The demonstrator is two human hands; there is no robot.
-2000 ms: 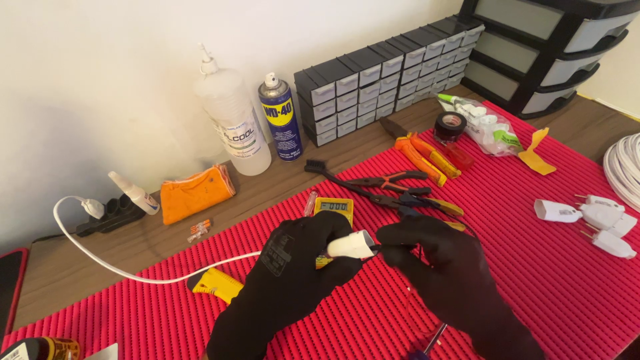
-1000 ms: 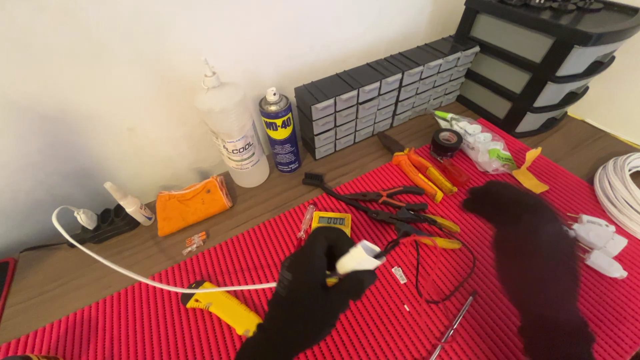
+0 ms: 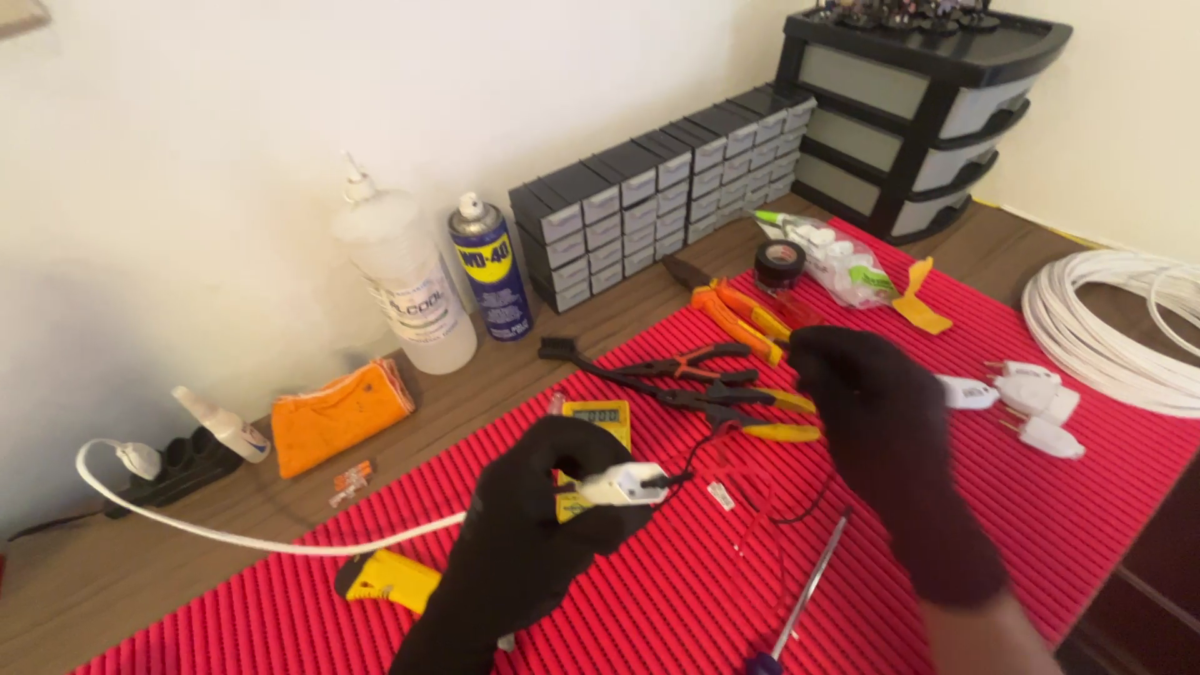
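Black gloves cover both hands. My left hand (image 3: pixel 553 525) grips a white connector (image 3: pixel 623 485) on the end of a white cable (image 3: pixel 375 544); a black probe (image 3: pixel 667 480) with a thin lead sits at its face. Behind that hand lies a yellow multimeter (image 3: pixel 600 417), partly hidden, its display lit with digits. My right hand (image 3: pixel 862 403) is raised over the red mat, right of the pliers with yellow-tipped handles (image 3: pixel 764 429); its fingers are bent together, and whether they hold anything is unclear. Red and black test leads (image 3: pixel 764 478) lie between the hands.
Orange-handled pliers (image 3: pixel 741 319), black tape (image 3: pixel 779 264) and a black brush (image 3: pixel 562 351) lie behind. White plugs (image 3: pixel 1036 394) and coiled white cable (image 3: pixel 1078 328) are right. A screwdriver (image 3: pixel 811 591) and yellow cutter (image 3: pixel 389 579) lie in front. Bottles, a WD-40 can (image 3: pixel 490 267) and drawers (image 3: pixel 637 202) line the back.
My right hand was beside the connector two seconds ago and has moved away to the right. A black probe now shows at the connector in my left hand. The view has shifted somewhat.
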